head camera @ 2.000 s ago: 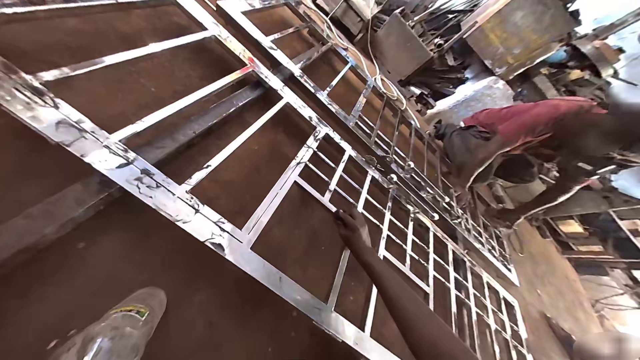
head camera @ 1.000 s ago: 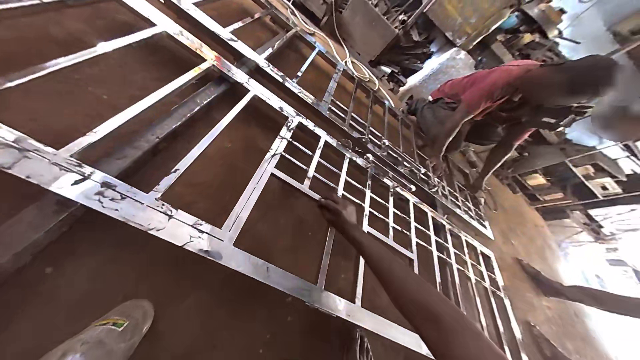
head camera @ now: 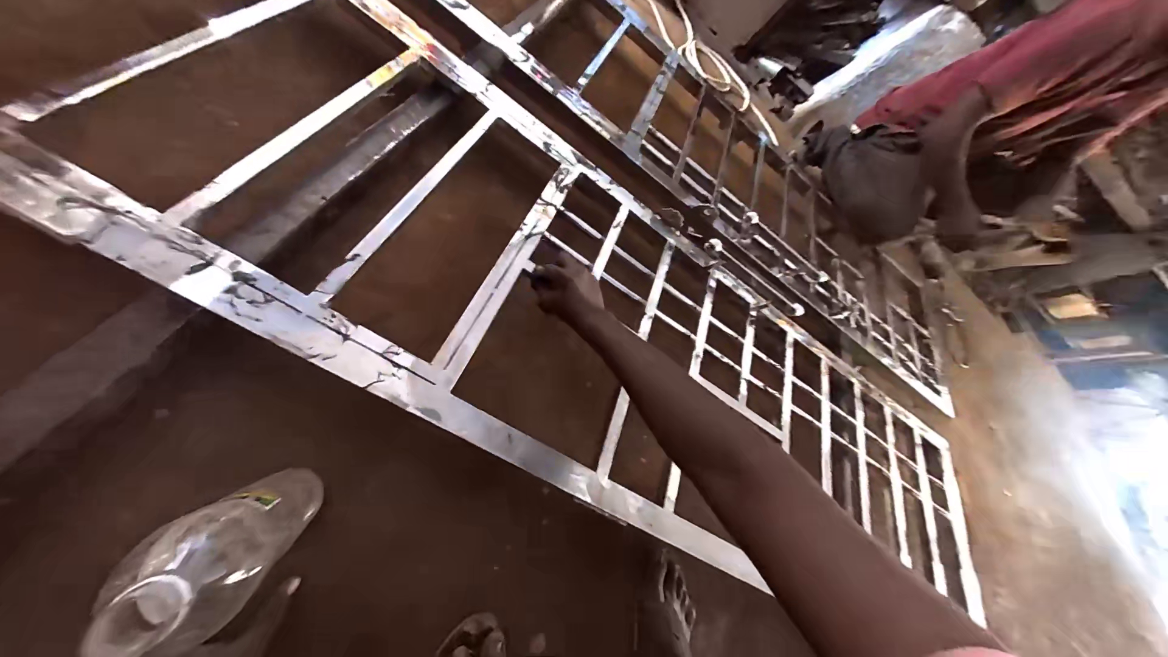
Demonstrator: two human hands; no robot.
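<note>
My right hand [head camera: 568,290] has its fingers curled at the end of a thin bar in the metal grille frame [head camera: 511,443], close to a wider crossbar [head camera: 506,274]. Whether it grips the bar or a small thing is unclear. At the lower left is a clear plastic bottle [head camera: 214,547], tilted, with a small coloured label. Part of my left hand [head camera: 260,620] shows beside and beneath it, holding it; most of that hand is hidden. The frame's bare metal has dark, streaky marks along its rails and joints.
A second metal grille [head camera: 652,100] lies alongside, beyond the first. A pale cable [head camera: 707,59] is coiled at its far side. Under the frames runs a metal beam [head camera: 338,164]. A person in a red top [head camera: 1013,82] bends at the upper right. Feet [head camera: 673,598] show at the bottom edge.
My right hand has moved along the thin bar to its end at the wider crossbar. The bottle stays at the lower left. The view has shifted, cutting off more of the other person.
</note>
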